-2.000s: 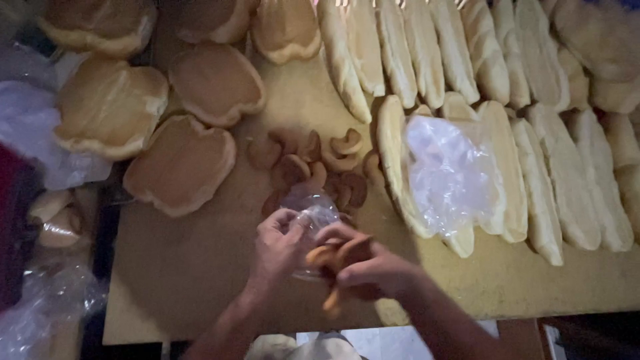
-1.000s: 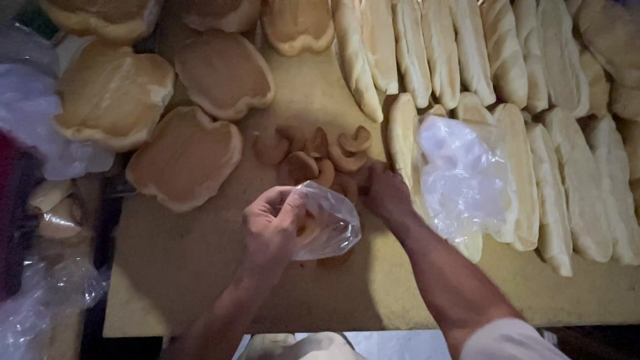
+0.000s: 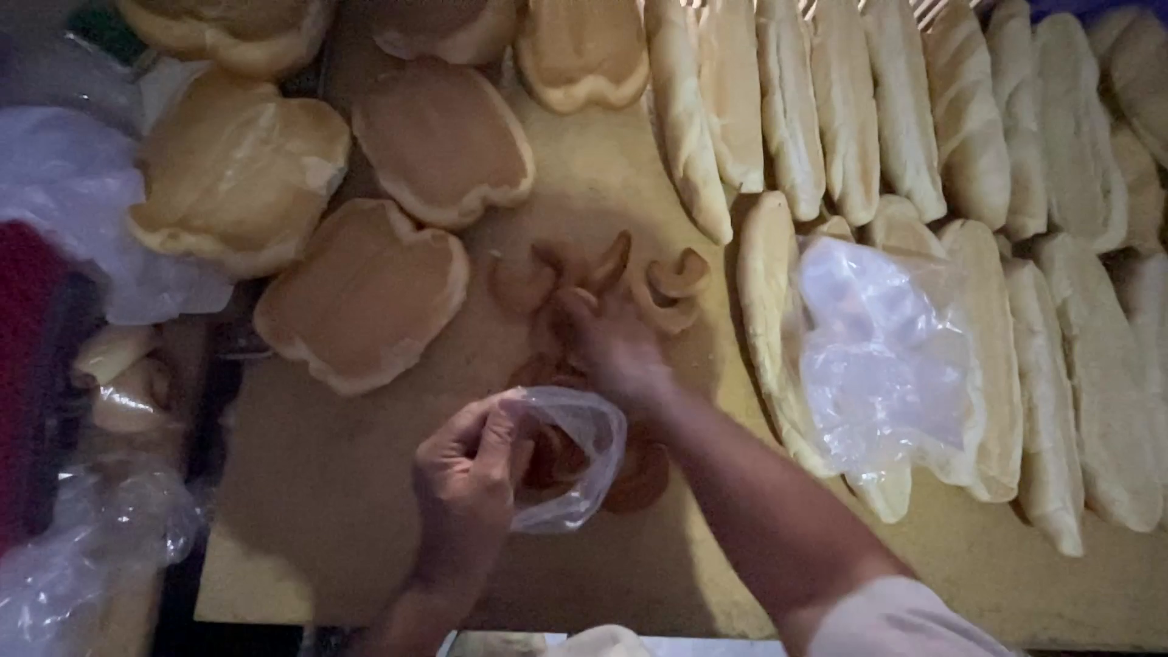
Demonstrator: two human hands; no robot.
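Observation:
My left hand (image 3: 470, 474) grips the rim of a clear plastic bag (image 3: 584, 456), its mouth open toward the pile. Through the bag, brown pieces show, but whether they lie inside or behind it I cannot tell. My right hand (image 3: 611, 347) reaches into a pile of small crescent-shaped brown bread pieces (image 3: 675, 292) on the wooden table. Its fingers touch pieces there, and blur and the hand itself hide whether one is held. More round brown pieces (image 3: 639, 479) lie just right of the bag.
Large flat loaves (image 3: 365, 292) lie at the upper left. Long bread loaves (image 3: 771, 319) stand in two rows on the right, with a clear plastic bag (image 3: 885, 365) over some. More plastic bags (image 3: 100, 529) and a bagged bread roll (image 3: 132, 392) are beyond the table's left edge (image 3: 214, 547).
Two seconds ago my right hand held several brown pieces beside the bag; a second ago it was at the pile's right side. Now it is further left, among the pieces.

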